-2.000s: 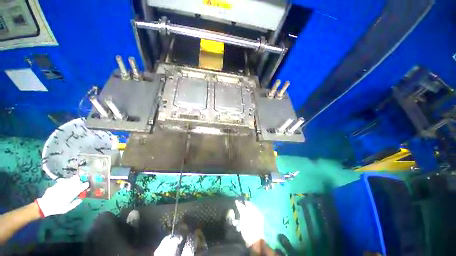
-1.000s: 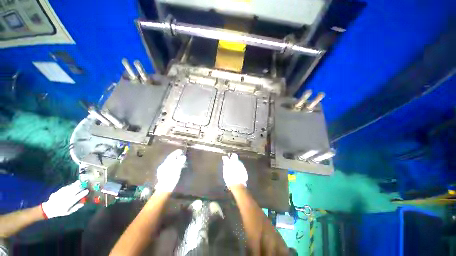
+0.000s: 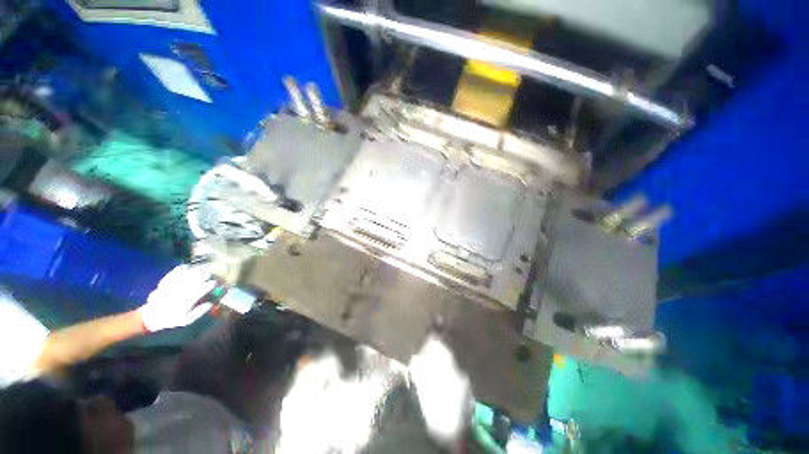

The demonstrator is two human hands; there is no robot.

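Note:
The grey steel mould lies on the press table, with two rectangular cavities side by side. My right hand, in a white glove, is at the front edge of the brown table plate, below the mould and not touching it. My left hand seems to be the blurred white shape at the bottom centre. It merges with other pale shapes. Blur hides the fingers of both hands, and I see no object in them.
Flat side plates with upright silver pins flank the mould. Another person's gloved hand is at the control box on the left, beside the waste bucket. That person's dark hair shows bottom left.
The view has turned, so the press sits further right and tilted. My hands came up over the table plate, then drew back down to its front edge. The other person's hand stays by the control box.

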